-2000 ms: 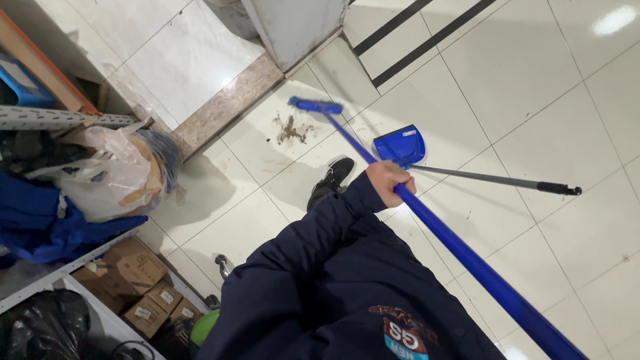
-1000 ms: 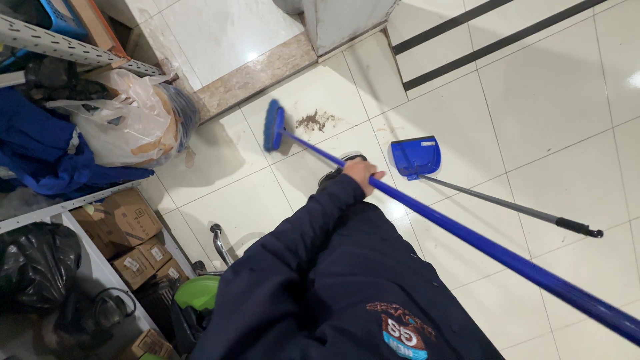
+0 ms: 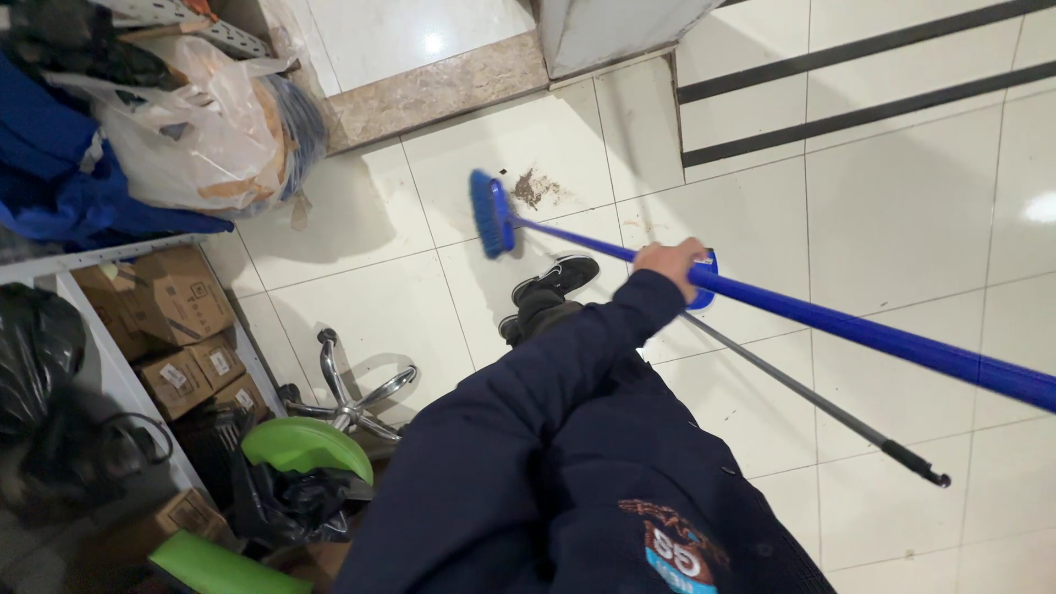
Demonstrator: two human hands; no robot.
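Note:
My left hand [image 3: 672,266], in a dark navy sleeve, is closed around the blue handle of a broom [image 3: 498,213]. The handle runs from the blue-bristled head at centre left to the right edge of the view. The bristles rest beside a patch of brown dirt [image 3: 536,188] on the tiles, on its left. Behind my hand and the handle lies a blue dustpan [image 3: 703,280], mostly hidden, with a grey pole ending in a black grip at lower right. My right hand is out of view.
A stone step edge [image 3: 441,91] and a pale column base [image 3: 610,33] border the tiled floor. To the left stand a shelf with cardboard boxes [image 3: 181,297], a plastic bag [image 3: 190,132], a chrome chair base [image 3: 346,412] and a green seat [image 3: 305,445]. Black shoes [image 3: 561,276] are near the broom head.
The broom head has moved from above the dirt to its left side. My left hand and the handle now cover most of the dustpan, which showed plainly before. The view has shifted.

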